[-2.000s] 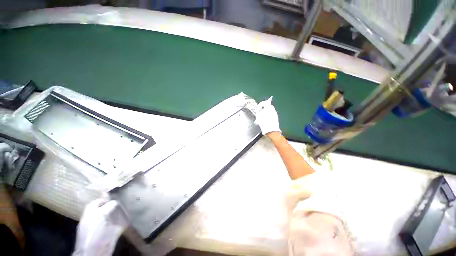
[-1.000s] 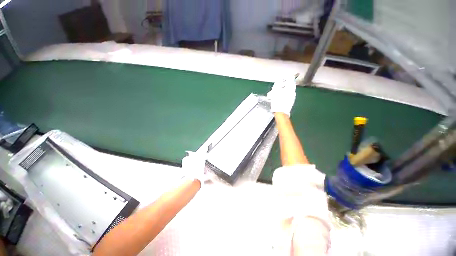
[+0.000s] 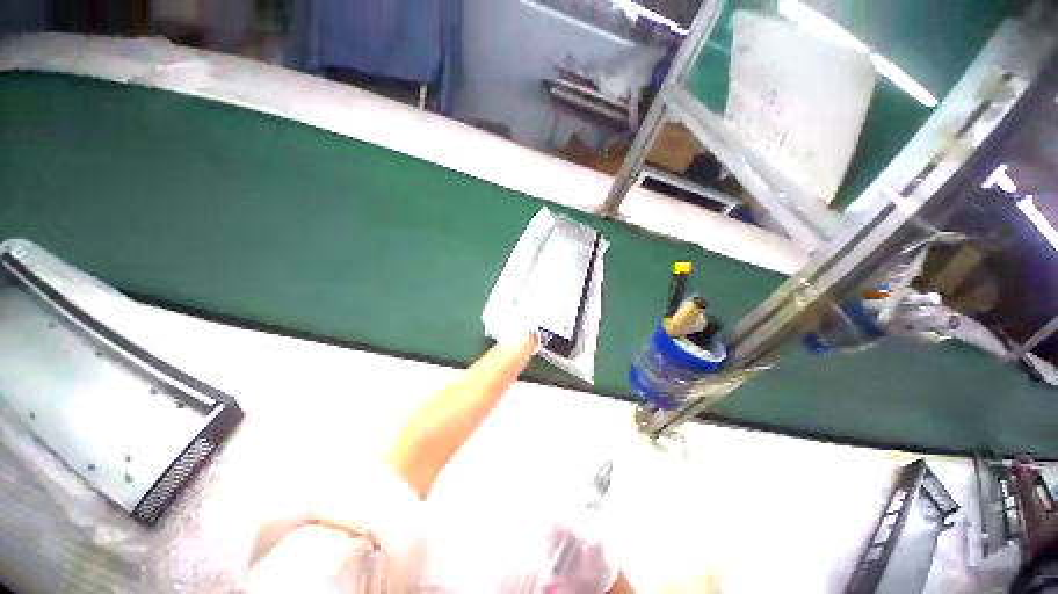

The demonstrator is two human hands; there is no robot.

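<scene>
A metal chassis (image 3: 564, 276) with a silver-grey inside and black edges lies on clear wrap on the green conveyor belt, ahead of me. My left hand (image 3: 528, 323), in a white glove, is at its near end; the glove blends into the bright metal, so its fingers cannot be made out. My right hand (image 3: 577, 555) is low in the middle, blurred and washed out against the white bench. A small grey pen-like thing, seemingly the paint marker (image 3: 601, 478), sticks up from it.
Another chassis (image 3: 99, 400) lies on padding at the left. A blue cup (image 3: 678, 366) with a yellow-capped tool stands by a metal post (image 3: 801, 284) right of the belt (image 3: 313, 221). More black-edged housings (image 3: 899, 534) lie at the lower right.
The chassis has gone from the bench onto the belt and now lies farther away. My right hand has left its far end and come back low over the bench; my left arm reaches forward.
</scene>
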